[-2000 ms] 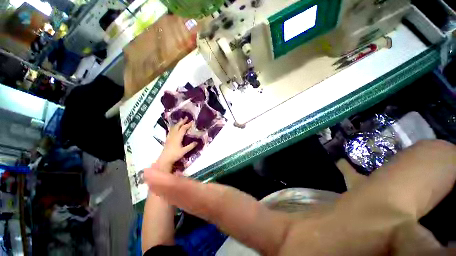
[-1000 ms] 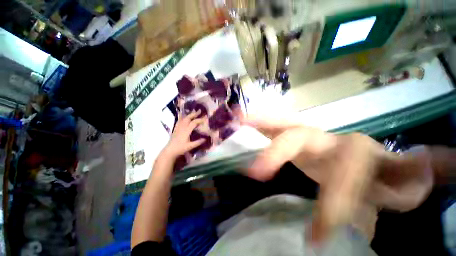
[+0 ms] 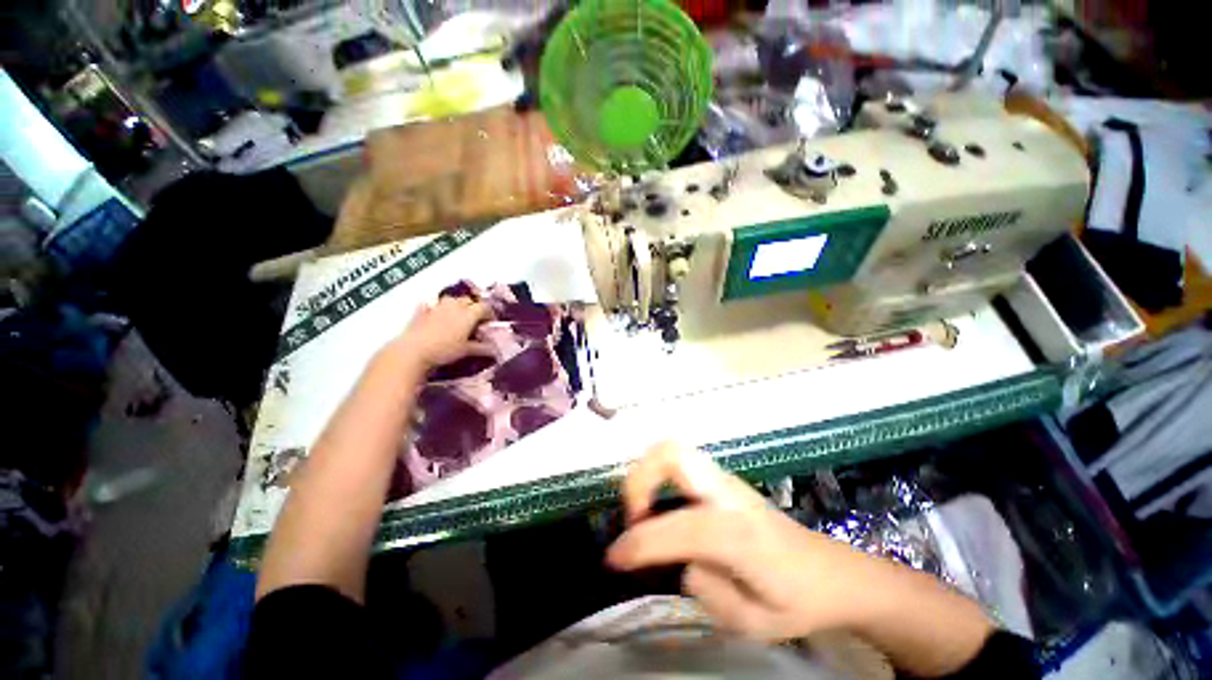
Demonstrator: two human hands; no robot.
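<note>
The patterned panels point(image 3: 459, 425), pale pink with dark maroon shapes, lie on the white tabletop left of the needle area. Black fabric shows at their right edge. My left hand point(image 3: 449, 328) rests on the far left part of the panels; whether its fingers grip the fabric is hidden. My right hand point(image 3: 705, 538) is in front of the table's green edge, with thumb and forefinger curved toward each other. Nothing clear shows between them. The cream sewing machine point(image 3: 930, 239) has a lit white screen on a green panel point(image 3: 806, 253).
Red-handled snips point(image 3: 897, 341) lie on the machine bed. A green fan point(image 3: 626, 117) stands behind the machine head. An open drawer point(image 3: 1079, 299) is at the table's right end. Brown cardboard point(image 3: 445, 170) lies behind the tabletop. A black cloth heap point(image 3: 213, 279) is at the left. Shiny plastic lies below the table edge.
My left hand has moved to the far part of the panels. My right hand has come off the near right side of the panels, down before the table edge. The view has shifted, showing the whole machine.
</note>
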